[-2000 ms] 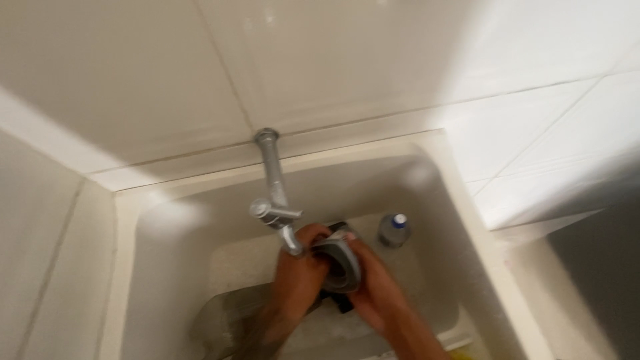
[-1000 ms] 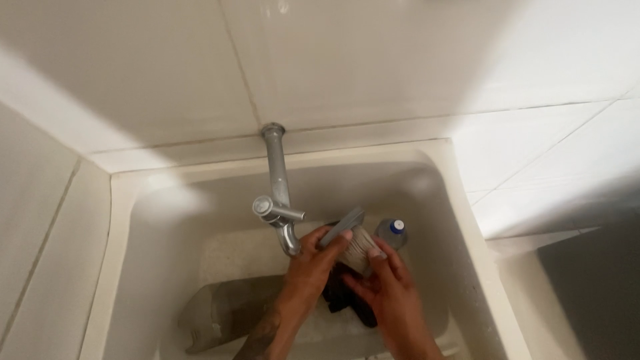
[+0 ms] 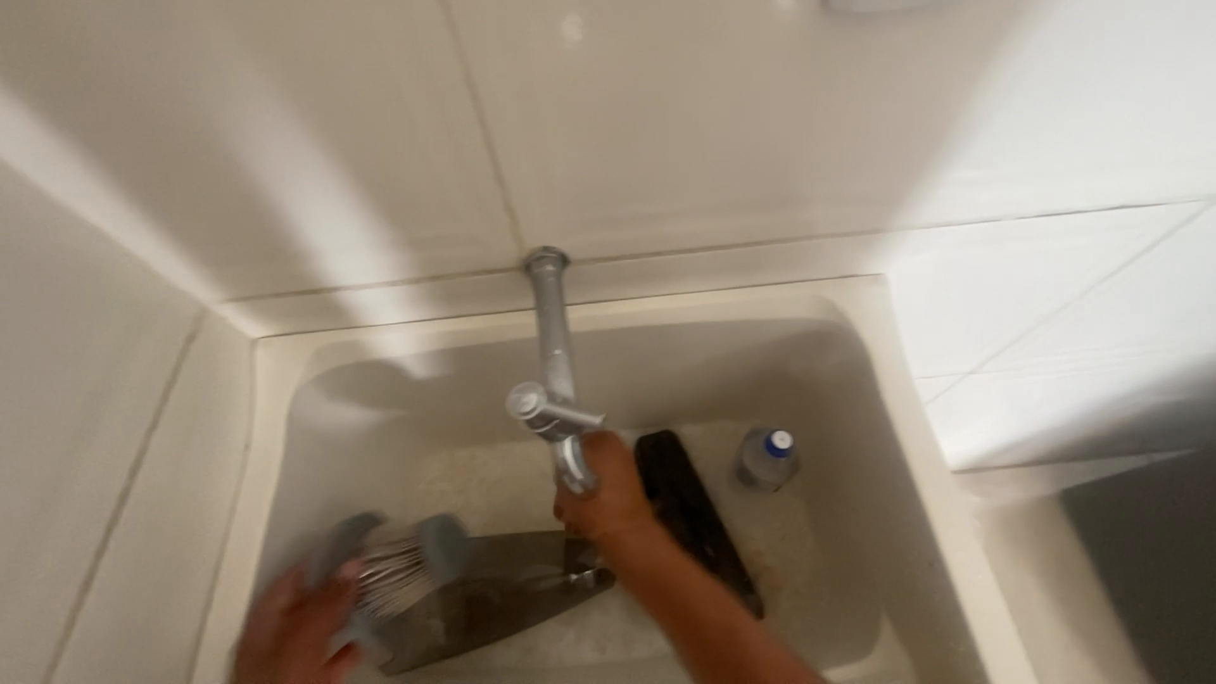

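Observation:
My left hand (image 3: 299, 627), blurred at the lower left, holds a grey scrub brush (image 3: 399, 560) with pale bristles. My right hand (image 3: 603, 489) is at the outlet of the chrome faucet (image 3: 556, 361); its fingers are partly hidden, and I cannot tell whether it grips the spout. Below the faucet a grey translucent object (image 3: 484, 598) lies on the basin floor between my hands. To the right of my right forearm lies a long black object (image 3: 693, 522). A clear plastic bottle (image 3: 765, 463) with a blue and white cap stands near the basin's right side.
The pale basin's rim (image 3: 912, 380) runs along the tiled wall (image 3: 684, 142) at the back and right. The faucet's pipe comes out from the wall over the middle of the basin. A dark grey surface (image 3: 1154, 570) stands outside the basin at the right.
My hands were together below the faucet and are now apart. My left hand has moved left with the brush, and my right hand is up at the faucet's outlet.

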